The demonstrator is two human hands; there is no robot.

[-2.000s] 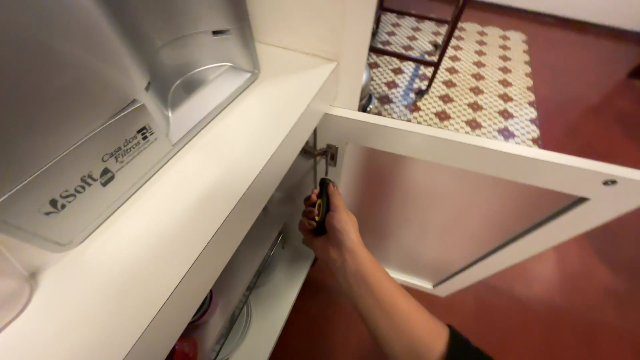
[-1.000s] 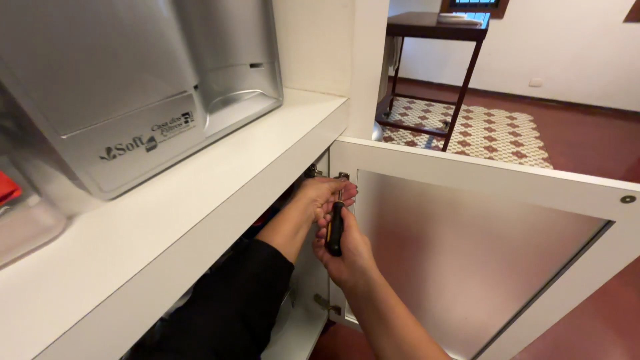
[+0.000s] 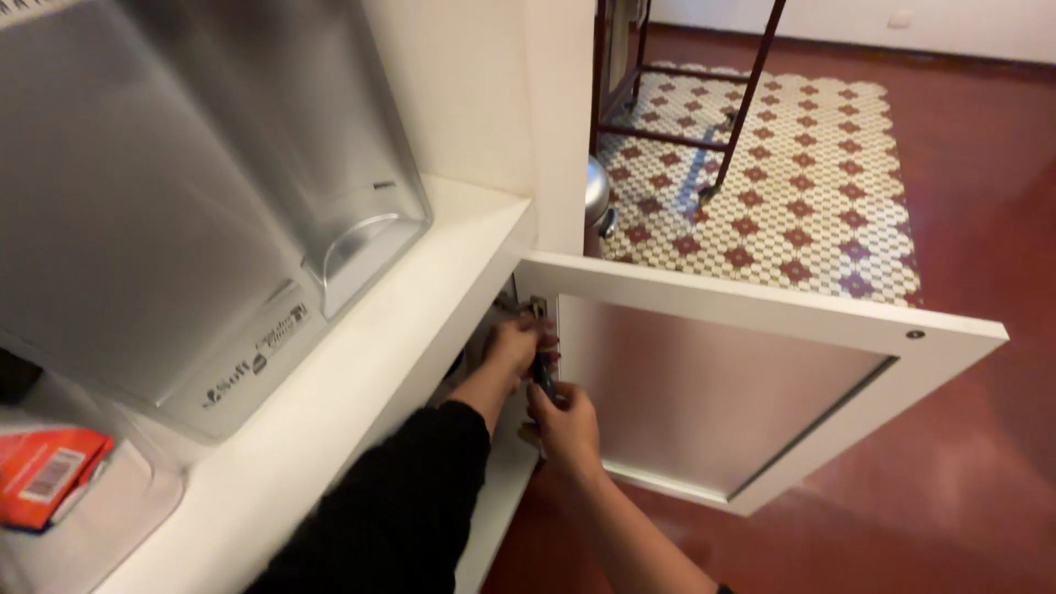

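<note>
My right hand (image 3: 568, 419) is closed on the dark handle of a screwdriver (image 3: 544, 375), which stands roughly upright beside the hinge edge of a white cabinet door (image 3: 767, 309) with a frosted panel. Just above it, my left hand (image 3: 518, 345) is at the upper metal hinge (image 3: 538, 307), its fingers around the tool's upper part; whether they grip the tool or the hinge I cannot tell. The screwdriver's tip is hidden by those fingers. The door stands swung out from the cabinet.
A grey water purifier (image 3: 165, 206) stands on the white countertop (image 3: 388, 346), left of my arms. Nearby is a clear plastic container (image 3: 115, 528) with an orange packet (image 3: 49, 474). Beyond the door are a dark metal-legged stand (image 3: 747, 103) and a shiny bin (image 3: 596, 194).
Two seconds ago only my right hand showed, holding the screwdriver below the hinge. My left hand has since come in from the left to the hinge. The view has tilted up and back down.
</note>
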